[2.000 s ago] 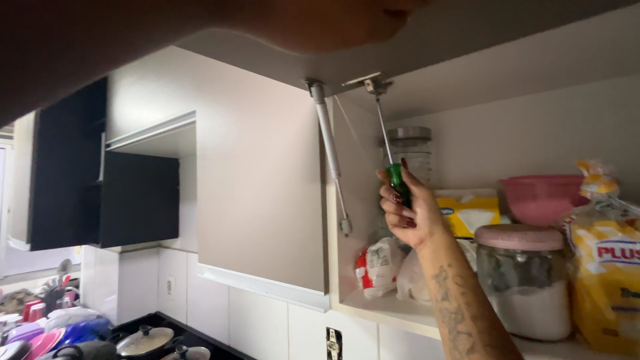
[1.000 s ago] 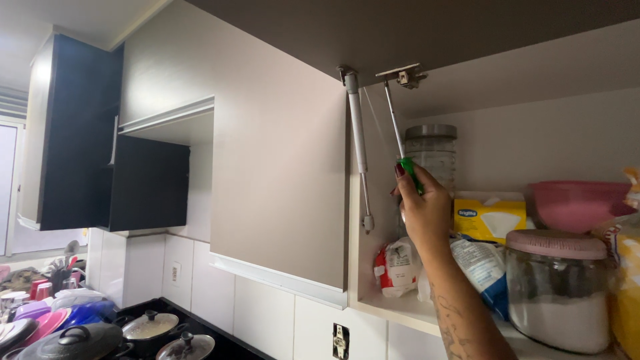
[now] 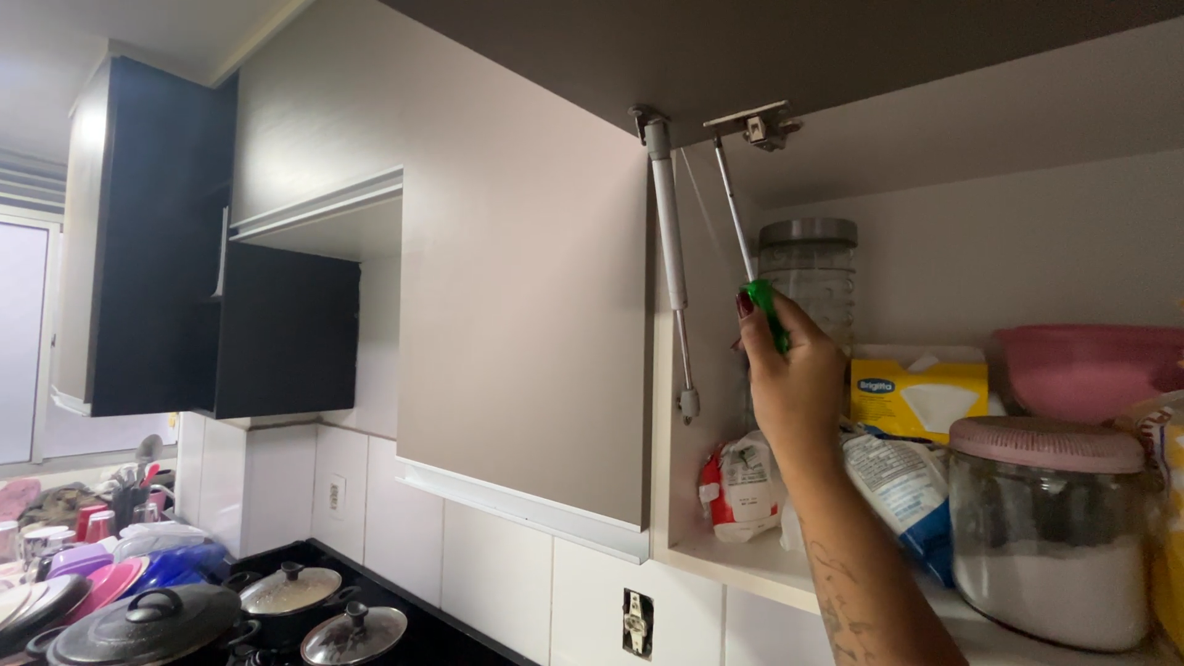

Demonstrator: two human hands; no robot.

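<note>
My right hand [image 3: 794, 370] grips the green handle of a screwdriver [image 3: 735, 211], whose shaft points up. The tip meets the plate of a metal hinge [image 3: 760, 126] fixed to the underside of the raised cabinet door [image 3: 832, 46]. Left of the shaft, a gas strut [image 3: 670, 231] hangs from its bracket on the door, and its lower end shows beside the cabinet's side wall. My left hand is out of the frame.
Behind my wrist, the cabinet shelf [image 3: 754, 575] holds a tall glass jar [image 3: 807, 277], a yellow filter box [image 3: 916, 393], bags, a pink bowl [image 3: 1091, 370] and a lidded jar [image 3: 1045, 536]. Lidded pots [image 3: 291, 590] stand on the stove below. An uncovered wall outlet [image 3: 637, 622] sits under the cabinet.
A forearm crossed the top of the view two seconds ago and is gone from the later frames. My right hand stays on the screwdriver below the hinge. The view has shifted somewhat.
</note>
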